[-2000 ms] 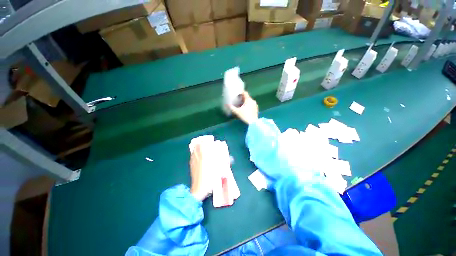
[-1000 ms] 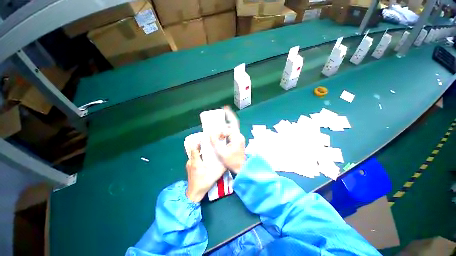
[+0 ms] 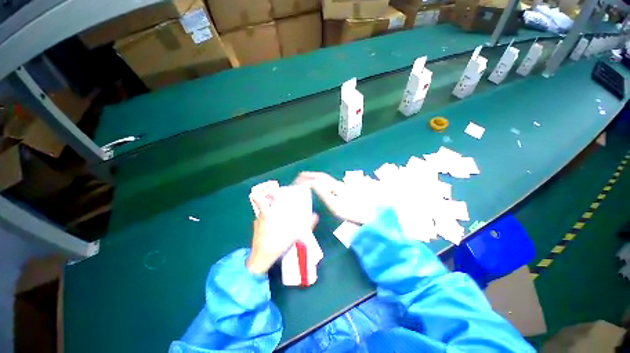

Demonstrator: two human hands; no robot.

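Note:
A stack of flat white cartons with a red stripe [image 3: 301, 265] lies on the green surface directly before me. My left hand [image 3: 273, 234] is around a white carton [image 3: 293, 207] above the stack; its fingers are partly hidden. My right hand [image 3: 335, 196] is blurred and reaches over the left edge of the loose white leaflet pile [image 3: 407, 200]; whether it grips a leaflet cannot be told. Upright white cartons with raised flaps stand in a row on the belt, the nearest one [image 3: 351, 114] ahead of my hands.
A yellow-orange tape ring [image 3: 438, 124] and a single white leaflet [image 3: 474, 130] lie beyond the pile. A blue plastic bin or stool [image 3: 496, 248] is at the bench edge. Brown boxes [image 3: 169, 55] stand behind the conveyor [image 3: 207, 162]. A grey metal frame [image 3: 59, 114] is at left.
My right hand set a carton on the belt, came back to my left hand, and has now moved right to the leaflets. The standing cartons have shifted right and away.

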